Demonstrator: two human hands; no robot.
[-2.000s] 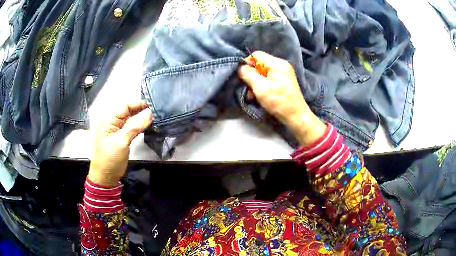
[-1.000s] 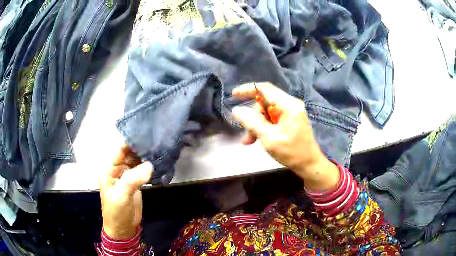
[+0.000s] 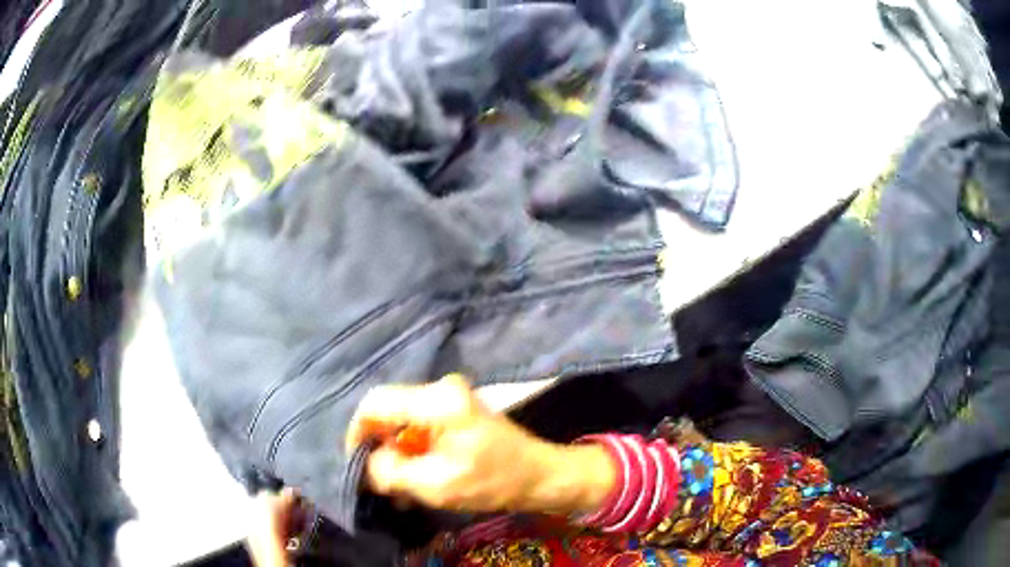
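Observation:
A blue-grey denim garment (image 3: 332, 260) lies spread on the white tabletop, with yellow-green embroidery (image 3: 238, 133) at its upper left and double stitch lines across it. My right hand (image 3: 426, 449) is closed at the garment's lower edge. The orange handle of the thread snips (image 3: 410, 440) shows in my right fist; the blades cannot be made out. My left hand (image 3: 271, 529) is at the bottom edge of the picture, blurred and mostly cut off, beside the garment's lower corner. Whether it grips the cloth cannot be told.
Dark denim garments with buttons (image 3: 55, 277) lie along the left side. Another dark garment (image 3: 886, 299) hangs at the right beyond the white table's edge (image 3: 764, 253). A paler garment (image 3: 941, 50) is at the upper right.
The view has turned and shifted. The garment's lower panel, folded up before, now lies flatter with its outer stitching showing. My right hand has come lower and left; my left hand is now mostly cut off.

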